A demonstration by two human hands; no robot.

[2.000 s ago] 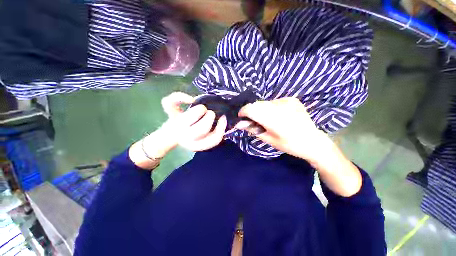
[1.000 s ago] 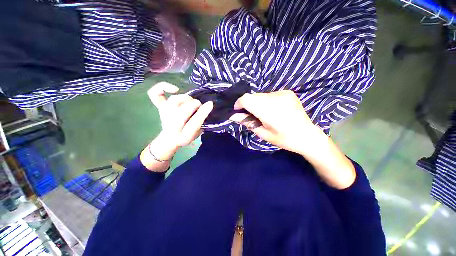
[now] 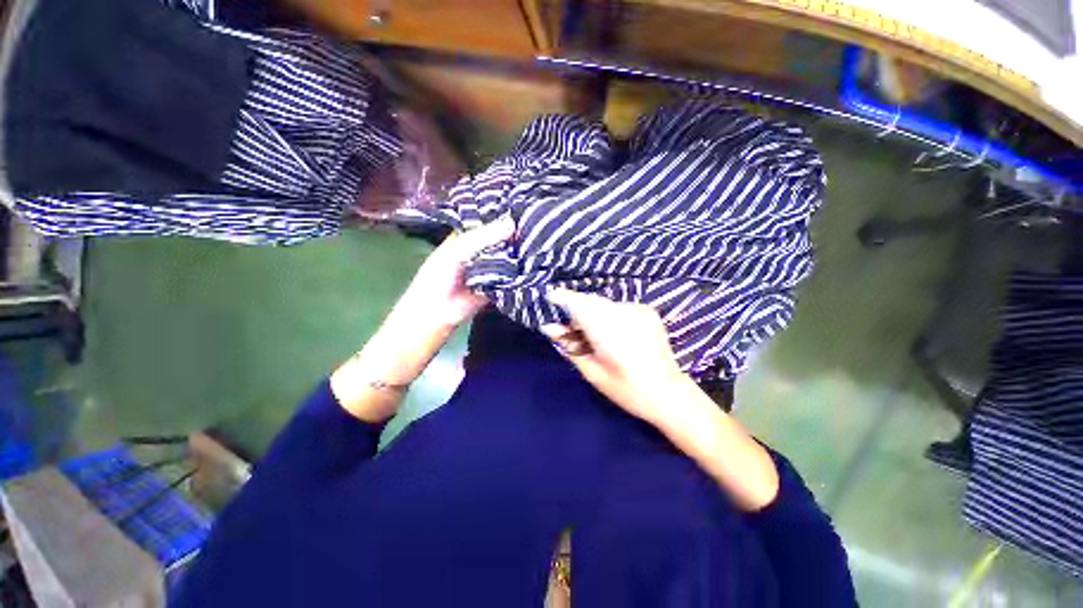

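Note:
A navy-and-white striped garment point(image 3: 677, 226) lies bunched in front of my body, over my lap. My left hand point(image 3: 466, 267) grips its left edge, with the thumb on top of the cloth. My right hand point(image 3: 600, 339) pinches the near edge of the cloth, a short way to the right of my left hand. A small dark thing shows at the right palm; I cannot tell what it is. The dark lining is not clearly visible. No needle or thread can be made out.
Another striped garment with a dark panel point(image 3: 131, 101) lies at upper left, beside a pinkish clear bag point(image 3: 416, 178). The worktable edge with a yellow tape measure point(image 3: 831, 17) crosses the top. A blue rail point(image 3: 873, 107) and striped cloth point(image 3: 1033, 463) are at right. Blue crates point(image 3: 137, 499) stand lower left.
The garment is turned so that stripes cover the dark lining between my hands. My left hand has closed on the striped cloth. The view has shifted, showing more of the table edge.

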